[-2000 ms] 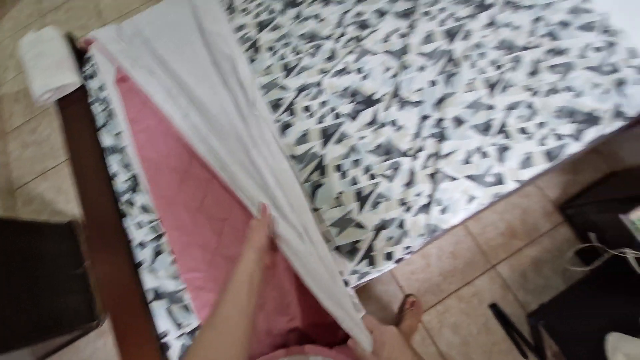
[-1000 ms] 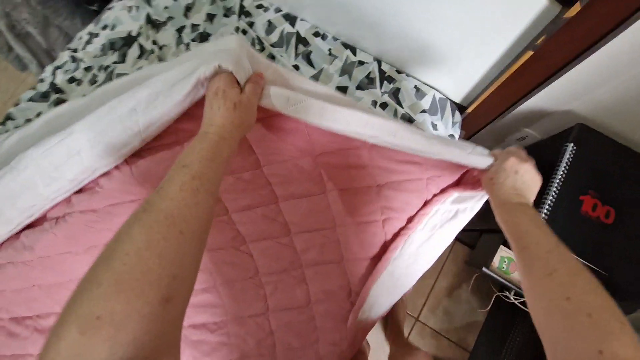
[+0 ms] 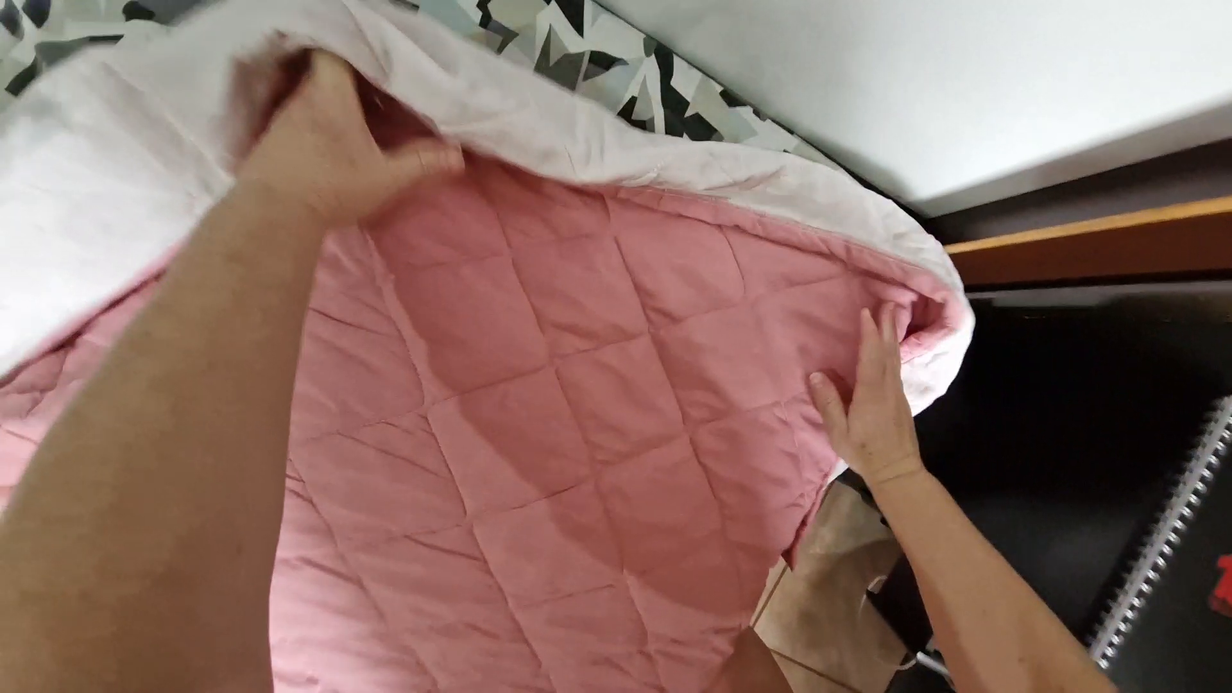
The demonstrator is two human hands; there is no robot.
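Observation:
A quilted bedspread (image 3: 577,404), pink on the face towards me and edged by a folded-back white side (image 3: 96,173), fills most of the view. Near the top left, my left hand (image 3: 327,144) is tucked under the white fold, blurred, its thumb apart; its fingertips are hidden, so its hold cannot be told. My right hand (image 3: 874,414) lies against the pink face beside the curled right corner, fingers extended and thumb apart. Beyond the white fold shows a sheet with a black, grey and white geometric pattern (image 3: 616,67).
A white panel (image 3: 914,77) stands behind the patterned sheet, above a dark wooden bed rail (image 3: 1107,245). At right are a black surface (image 3: 1030,414) and a spiral-bound notebook (image 3: 1169,549). Tiled floor (image 3: 828,568) and a white cable (image 3: 929,662) show below.
One second ago my right hand gripped the bedspread's corner; now it rests flat beside it with fingers extended. My left hand has shifted under the white fold. The view is closer.

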